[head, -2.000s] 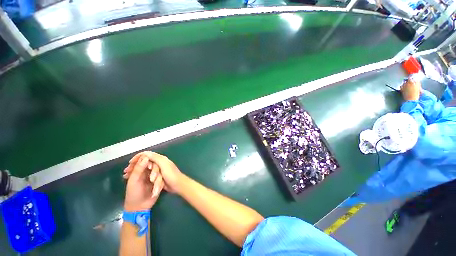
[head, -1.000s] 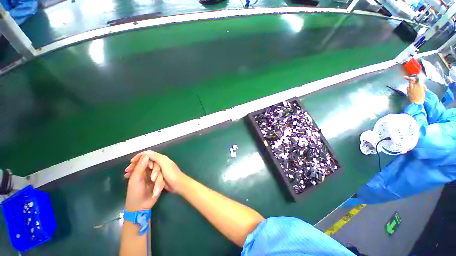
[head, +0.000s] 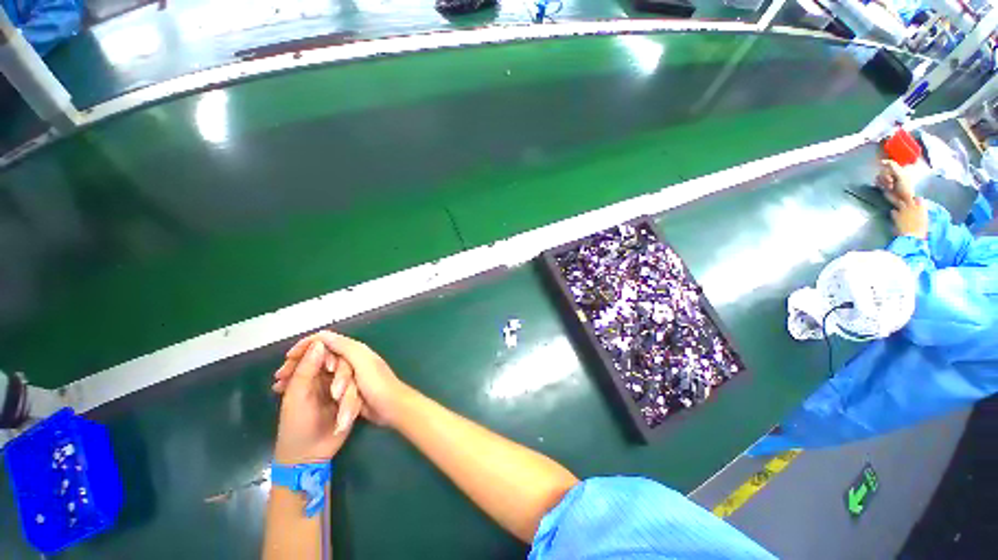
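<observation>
My left hand (head: 309, 410), with a blue strap (head: 300, 478) on its wrist, and my right hand (head: 370, 377) are clasped together above the bench near the belt rail. Their fingers overlap and nothing shows in them; the space between the palms is hidden. A black parts tray (head: 555, 269) heaped with shiny black, silver and purplish pieces lies right of my hands. Small white-silver bits (head: 511, 331) lie between my hands and the tray. A blue bin (head: 106, 481) with small white-silver pieces stands at the lower left.
A green conveyor belt (head: 361, 208) with a white edge rail (head: 383, 287) runs beyond the bench. A person in a blue smock (head: 952, 312) works at the right, beside a white fan (head: 870, 295) and a red container (head: 902, 147). A thin strip lies beside my left wrist.
My hands have not visibly moved. The other person's hand at the right has changed position. A thin dark mark on the belt has shifted slightly right, and a dark item shows more at the top.
</observation>
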